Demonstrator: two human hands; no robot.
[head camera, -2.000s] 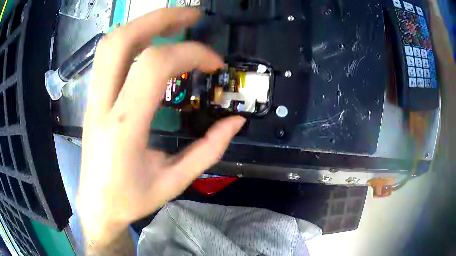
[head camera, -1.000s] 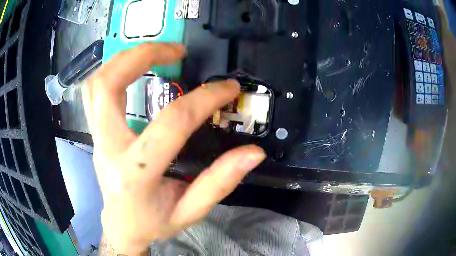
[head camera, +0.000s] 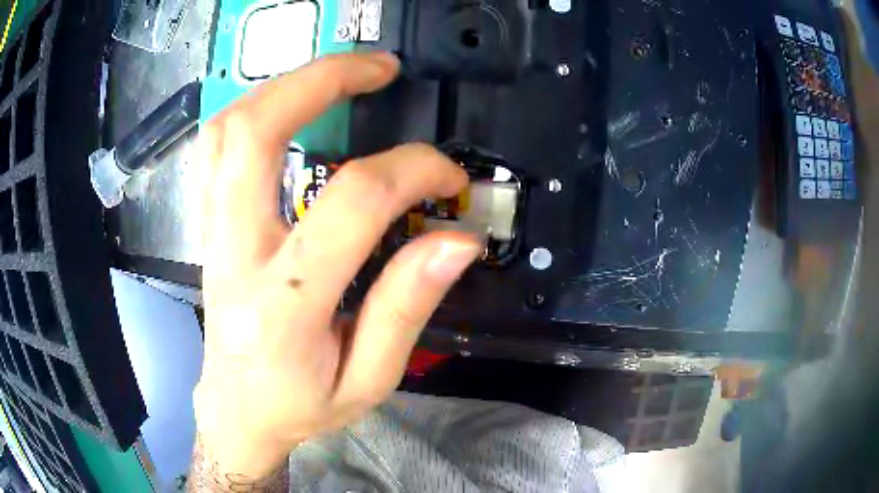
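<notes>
An open smartwatch unit (head camera: 501, 212) lies in the black fixture plate (head camera: 569, 289), its white and gold inside showing. Its lit display (head camera: 310, 185) lies to the left over the green hinged plate (head camera: 332, 130), partly hidden by my fingers. My left hand (head camera: 308, 250) is bare and reaches in from the lower left. Its index fingertip and thumb are apart over the left part of the watch; whether they touch it is unclear. The other fingers are spread, with one fingertip over the edge between the green and black plates. My right hand is not in view.
A dark syringe-like tube (head camera: 159, 130) with a pale end lies left of the fixture. Black foam trays (head camera: 72, 241) stand at the left edge. A teach pendant (head camera: 819, 125) lies at the right, with an orange plug (head camera: 739, 380) below. Grey cloth (head camera: 453, 448) shows at the bottom.
My left thumb and index finger have come closer together over the watch since one second ago. The view has shifted slightly. The watch remains in the fixture.
</notes>
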